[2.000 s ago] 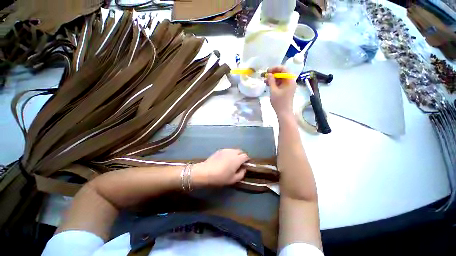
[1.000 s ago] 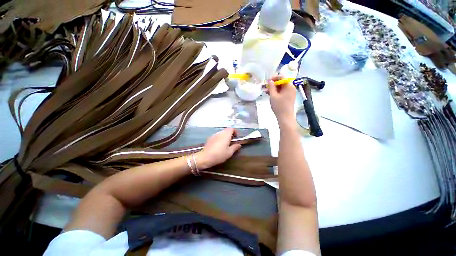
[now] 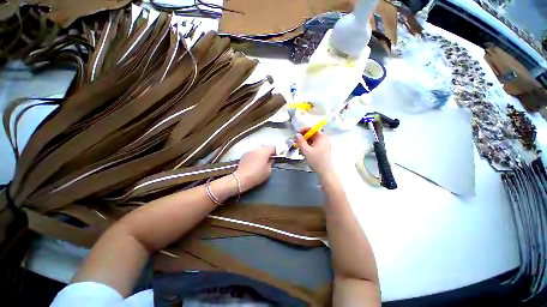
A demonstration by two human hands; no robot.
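Note:
My left hand is closed on the end of a brown strap with a white edge line, just above the top edge of the grey board. My right hand holds a yellow-handled glue brush, its tip down at the strap's white end piece, close to my left fingers. More brown straps lie across the board below. The white glue pot stands just beyond, partly hidden, with a second yellow handle across it.
A large strap bundle fans out at left. A glue bottle, blue tape roll and clear bag stand beyond. A hammer lies on a cream tape ring at right, beside a white sheet.
My left hand has lifted the strap end forward, towards the glue pot. My right hand has moved the brush from the pot down to the strap end. The view has shifted slightly.

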